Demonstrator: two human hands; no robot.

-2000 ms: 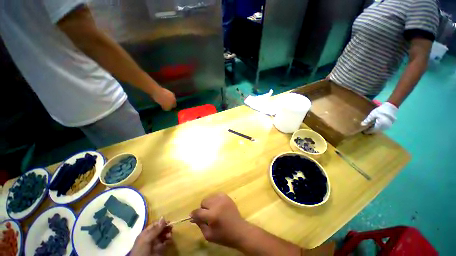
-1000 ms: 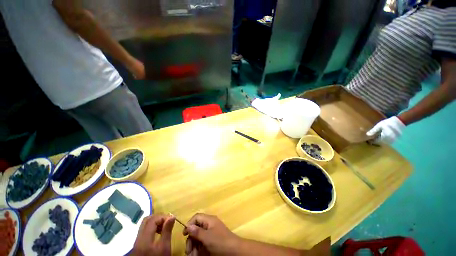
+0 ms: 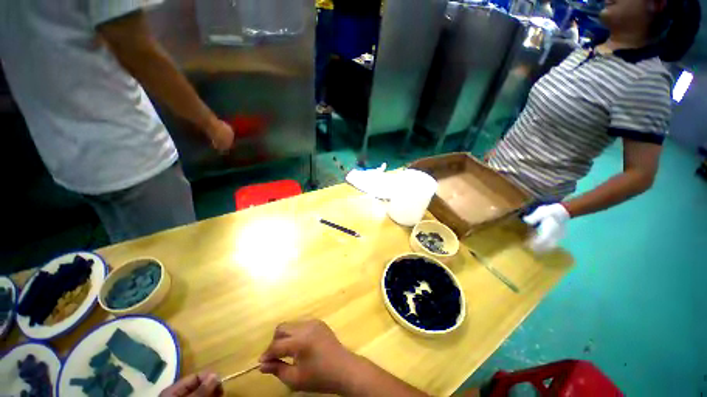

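Observation:
My right hand (image 3: pixel 304 358) is at the bottom centre, bare, and pinches one end of a thin light stick (image 3: pixel 241 373) between thumb and fingers. My left hand (image 3: pixel 194 385) is cut off by the bottom edge; its fingertips are at the stick's other end. The stick is held roughly level above the yellow table. A white blue-rimmed plate with teal-green strips (image 3: pixel 136 356) lies just left of my left hand. Whether anything sits on the stick's tip is too small to tell.
Black pellets (image 3: pixel 424 294) fill a round bowl at right, near a small bowl (image 3: pixel 435 239), white jug (image 3: pixel 412 197) and cardboard box (image 3: pixel 474 191). A dark stick (image 3: pixel 339 228) lies mid-table. More plates stand left. Two people stand across the table; a red stool (image 3: pixel 558 380) is lower right.
The view has swung right, so the table things sit further left. The stick, tilted a second ago, is nearly level. The person at right has a gloved hand off the box.

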